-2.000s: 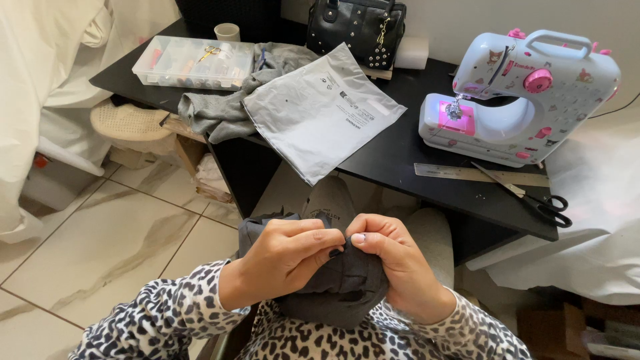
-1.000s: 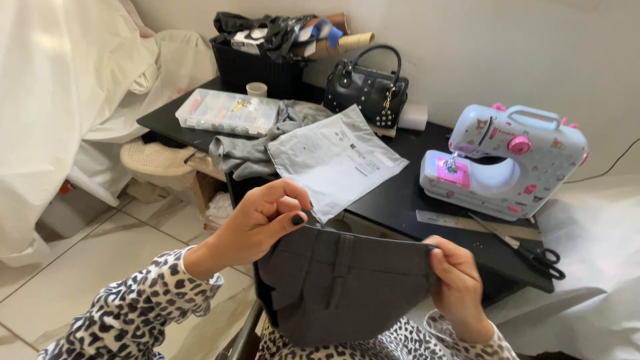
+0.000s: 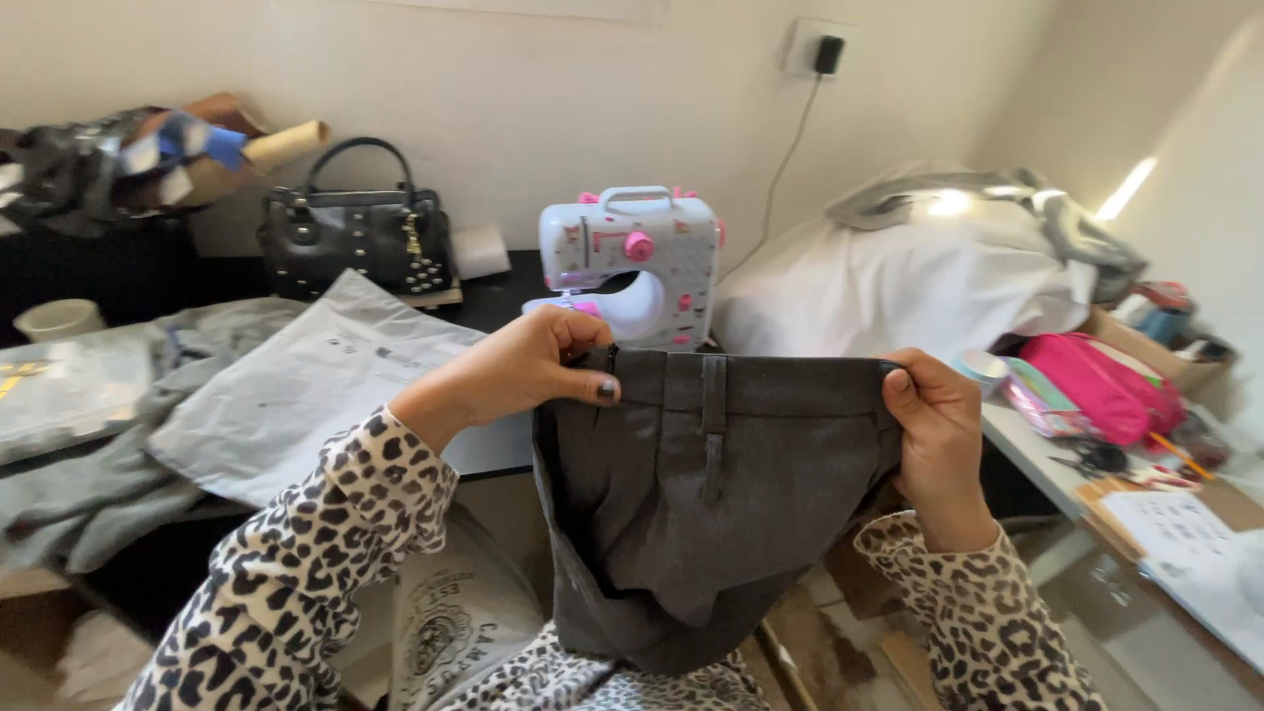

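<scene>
Dark grey trousers (image 3: pixel 731 494) hang by their waistband between my two hands, the band stretched nearly level with belt loops showing. My left hand (image 3: pixel 523 370) pinches the left end of the waistband between thumb and fingers. At the other end my right hand (image 3: pixel 933 430) grips the band, thumb in front. Behind the trousers stands a white and pink mini sewing machine (image 3: pixel 681 237), its lower part partly hidden. A pale plastic mailing bag (image 3: pixel 296 395) with printing lies left of it, over grey cloth (image 3: pixel 99 504).
A studded black handbag (image 3: pixel 360 237) stands against the wall, beside a basket heaped with rolls. A clear plastic case (image 3: pixel 69 395) and a cup (image 3: pixel 59 319) are at far left. White cloth (image 3: pixel 859 276) is piled right of the machine; a pink pouch (image 3: pixel 1096 390) and scissors (image 3: pixel 1091 456) lie on a side table.
From bunched up in my lap, the trousers have been raised and spread by the waistband, my hands moving apart. The view has swung up and to the right.
</scene>
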